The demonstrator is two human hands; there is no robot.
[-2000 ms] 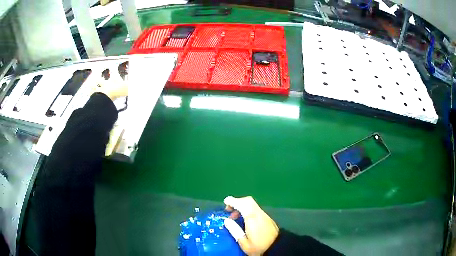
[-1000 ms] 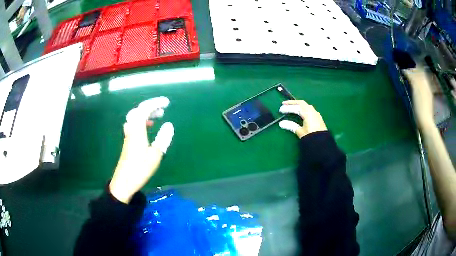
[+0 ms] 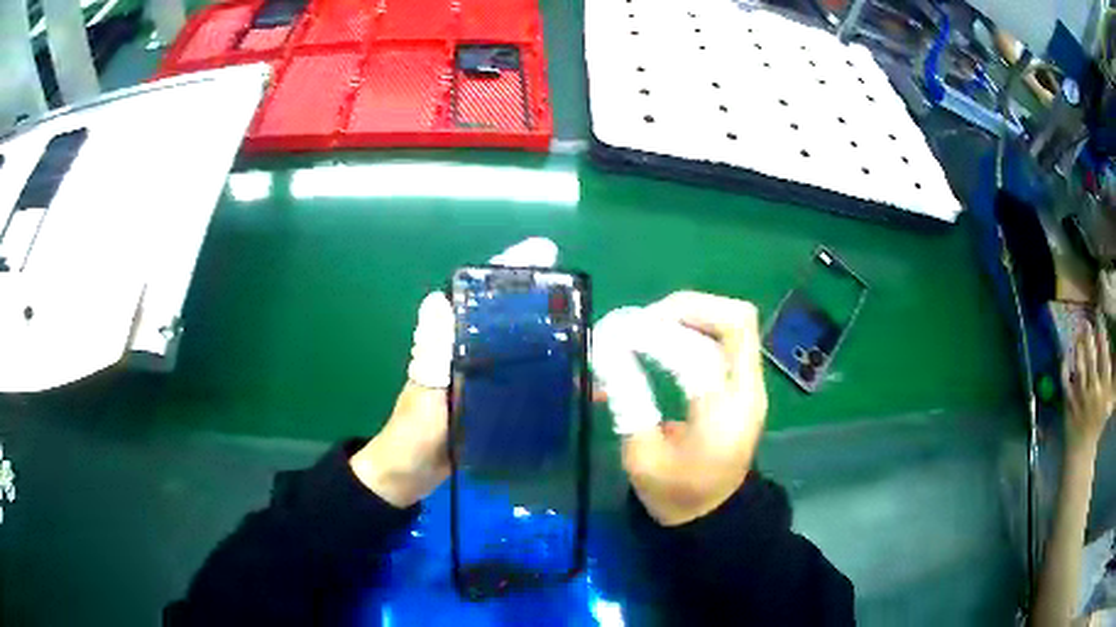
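A dark phone housing (image 3: 520, 423) with a shiny blue area is held upright in front of me. My left hand (image 3: 422, 410) grips it from its left side and behind, with white finger cots on the fingertips. My right hand (image 3: 685, 404) is at its right edge, with white-covered fingers blurred and curled; I cannot tell whether they grip anything. A second phone housing (image 3: 813, 336) with a blue area and camera rings lies on the green surface (image 3: 331, 294) to the right. A crinkled blue film pile (image 3: 428, 576) lies at the near edge, partly hidden by the housing.
A white fixture plate (image 3: 135, 208) with dark slots is at left. A red tray (image 3: 398, 92) with a few dark parts is at the back. A white-topped stack (image 3: 759, 110) with black holes is at upper right. Another person's hand and forearm (image 3: 1083, 380) are at far right.
My left hand now holds a dark housing in front of me. My right hand has left the loose housing, which has turned and now lies farther right in view. The other person's arm has moved lower.
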